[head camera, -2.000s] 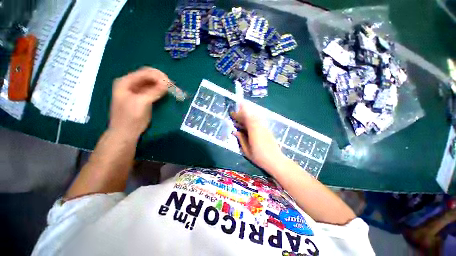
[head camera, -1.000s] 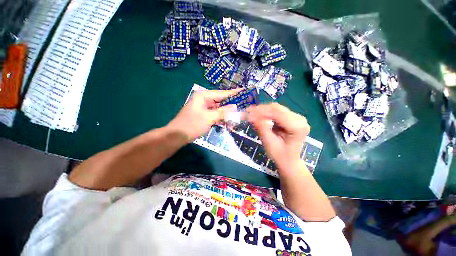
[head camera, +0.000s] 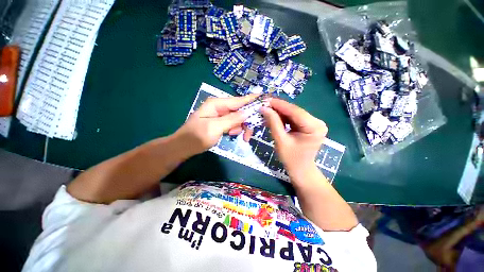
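A small circuit board (head camera: 256, 112) is held at the fingertips of both hands, just below the loose board pile. It looks whitish and partly hidden by the fingers. My left hand (head camera: 215, 121) grips it from the left between thumb and fingers. My right hand (head camera: 298, 130) touches its right end with thumb and index finger; whether it holds a label too is unclear. The working sheet (head camera: 271, 159), white with dark square panels, lies flat and tilted under both hands, its middle covered by them.
Loose blue boards (head camera: 231, 65) lie at top centre. Whiter boards (head camera: 379, 85) lie on a clear plastic bag (head camera: 424, 125) at right. Printed label sheets (head camera: 58, 74) and an orange-handled knife (head camera: 7, 79) are at left. A paper slip (head camera: 469, 175) is at far right.
My left hand came in from the left and holds a board above the sheet. My right hand has closed in on it. Since one second ago, the blue face has turned out of view.
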